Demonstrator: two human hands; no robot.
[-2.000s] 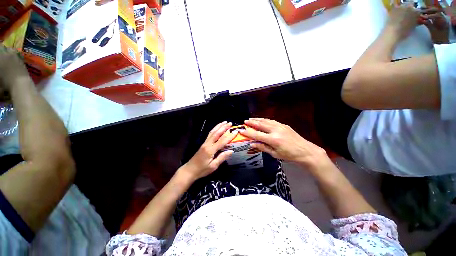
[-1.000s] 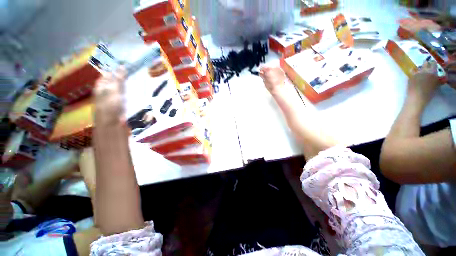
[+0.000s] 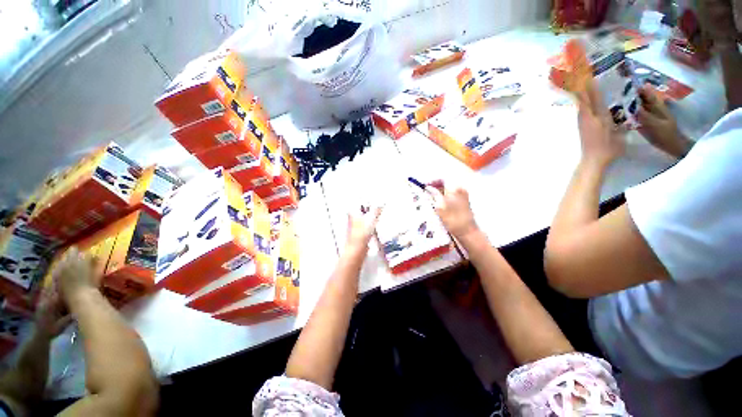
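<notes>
A retail box (image 3: 413, 246), white with black product pictures and an orange side, lies at the table's front edge before me. My right hand (image 3: 456, 210) is at its upper right and pinches a thin black plastic handle (image 3: 417, 184) above the box's far end. My left hand (image 3: 361, 226) is at the box's left side. Its fingertips are close together, with a small dark spot by them; whether it holds anything is unclear. A heap of loose black handles (image 3: 335, 152) lies beyond my hands.
Stacked orange boxes (image 3: 216, 236) stand left of centre. A white plastic bag (image 3: 346, 77) is behind the handle heap. Other boxes (image 3: 474, 137) lie right of centre. A neighbour's hands (image 3: 75, 281) are at boxes on the left; a right neighbour (image 3: 598, 134) handles another box.
My left hand has come from the left stacks to the front box. My right hand has drawn back from near the handle heap and now holds a black handle. The camera view has shifted.
</notes>
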